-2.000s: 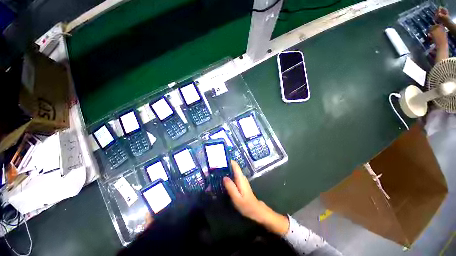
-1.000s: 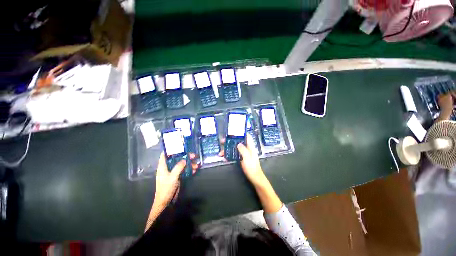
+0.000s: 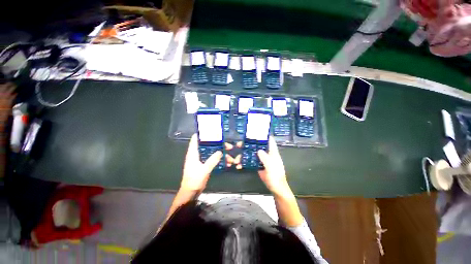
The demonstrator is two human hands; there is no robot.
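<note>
My left hand point(image 3: 198, 167) holds a dark blue keypad phone point(image 3: 210, 129) upright, its screen lit white, thumb on the keys. My right hand point(image 3: 271, 167) holds a second keypad phone point(image 3: 257, 128) beside it, also lit white, thumb at its keys. The two phones are side by side, a small gap apart, over the near edge of a clear blister tray point(image 3: 181, 116). The tray holds two rows of keypad phones with white screens. A white paper slip point(image 3: 192, 102) lies in the near row's left pocket. The held phones partly hide two tray phones.
A white-edged smartphone point(image 3: 357, 99) lies right of the tray. Papers point(image 3: 131, 59) and cables point(image 3: 62, 72) are at the back left. A post point(image 3: 364, 38) and pink fan point(image 3: 446, 31) stand back right, a cream fan point(image 3: 442, 175) at the right edge. A red stool point(image 3: 69, 212) is below left.
Both hands have brought their phones closer together, side by side, and the fingers now almost meet between them. The view has shifted left, showing the red stool.
</note>
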